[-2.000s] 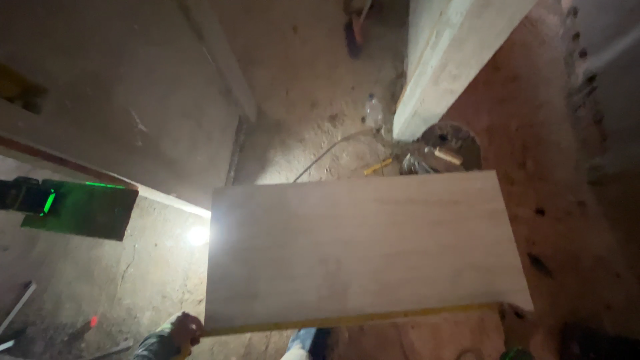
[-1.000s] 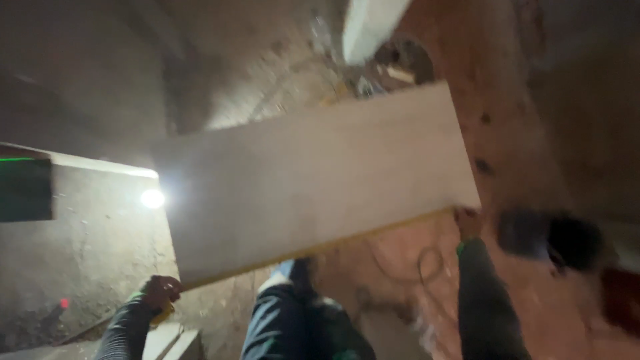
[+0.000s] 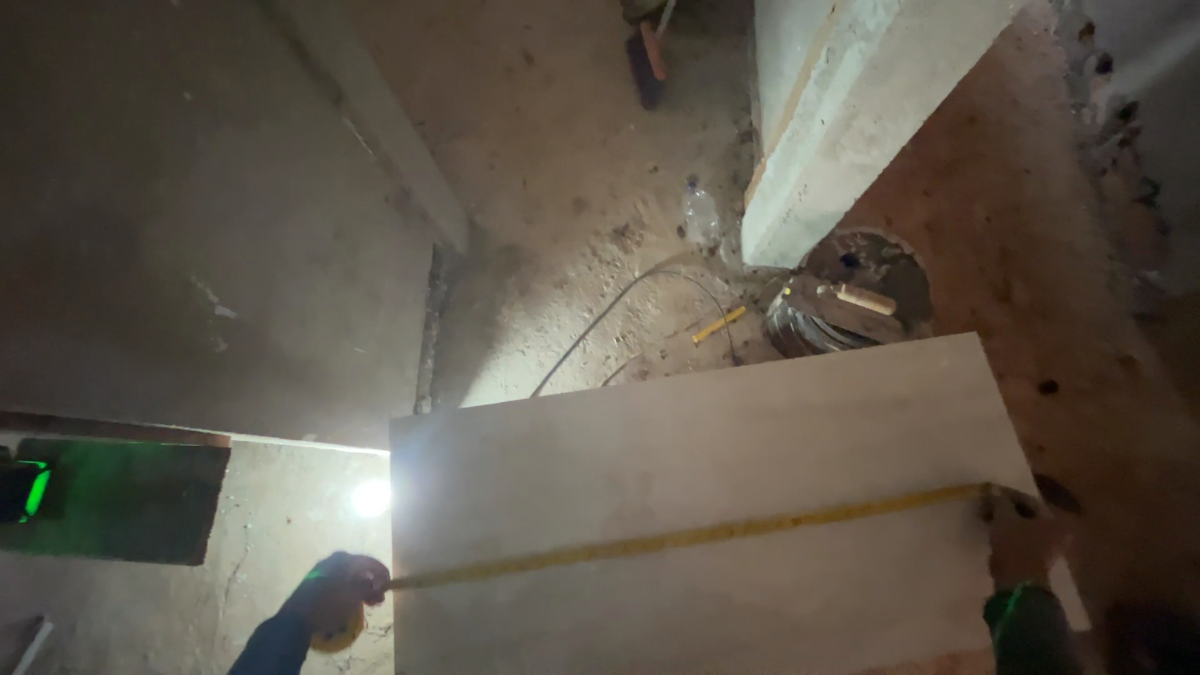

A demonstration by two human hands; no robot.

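A large pale rectangular board or tile spans the lower middle of the view. A yellow tape measure blade lies stretched across its face, tilted slightly up to the right. My left hand is at the board's left edge, closed on the tape measure, whose rounded yellow case shows below the fingers. At the right edge, my right hand holds the far end of the blade against the board; it is dark and partly hidden in shadow.
A pale pillar stands beyond the board, with a round bucket bearing a wooden-handled tool at its base. Near it are a yellow stick-like object, a cable, and a plastic bottle. A brush lies farther off. Green light glows on a dark panel at left.
The tape blade was along the board's near edge and now crosses its face farther up. Both hands have moved up along the board's sides with it. The view has shifted.
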